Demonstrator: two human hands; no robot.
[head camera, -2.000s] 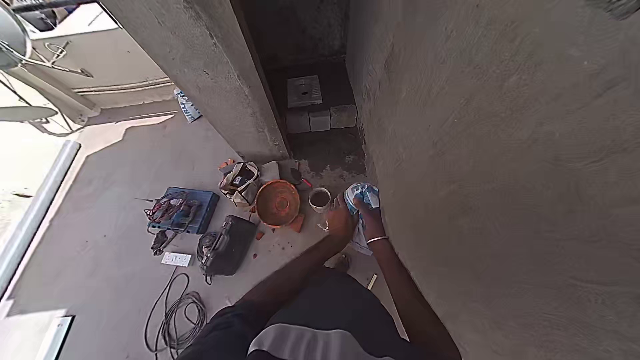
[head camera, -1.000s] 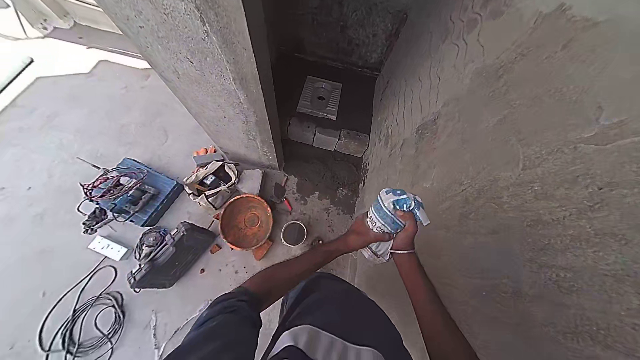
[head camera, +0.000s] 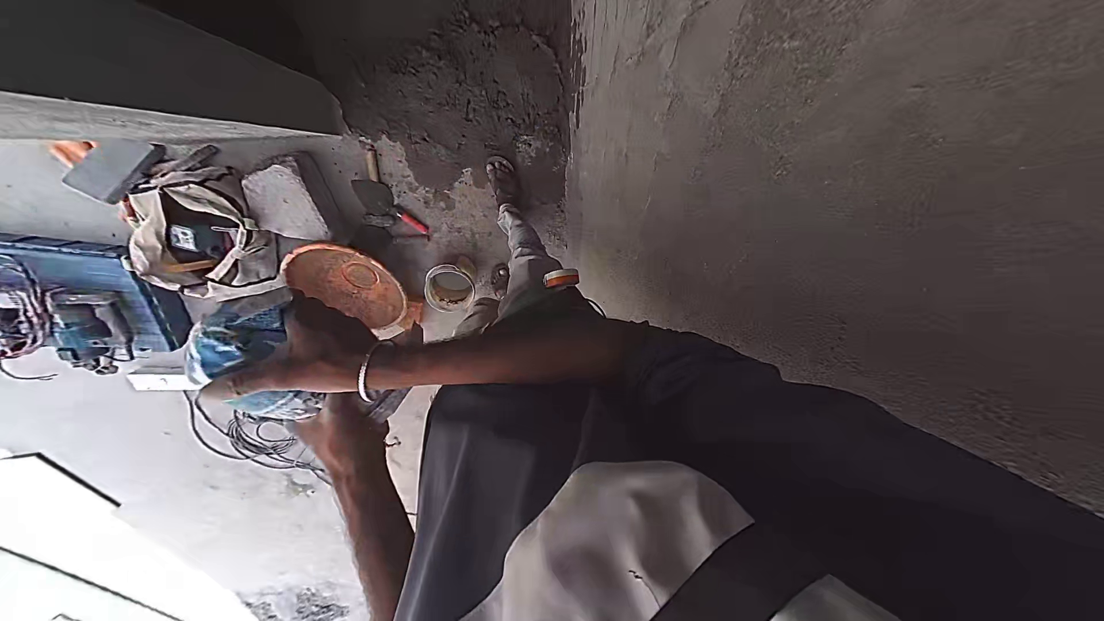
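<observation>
A crumpled blue and white plastic bag (head camera: 231, 345) is held between both my hands at the left. My right hand (head camera: 310, 349), with a pale bracelet at the wrist, grips it from above, its arm reaching across from the right. Below it, my left hand (head camera: 338, 431) is against the bag's lower side, its fingers partly hidden. Just beyond the hands lies a shallow orange basin (head camera: 332, 272). A small white bucket (head camera: 450, 288) stands right of the basin.
A rough plastered wall (head camera: 819, 216) rises at the right. On the floor are a trowel (head camera: 373, 195), a red-handled tool (head camera: 412, 222), a block (head camera: 285, 194), an open tool bag (head camera: 246, 272), a blue tray (head camera: 164, 302) with tools, and coiled cable (head camera: 259, 444).
My hands and the bag have moved left, away from beside the wall, to near the orange basin. The view has also turned strongly.
</observation>
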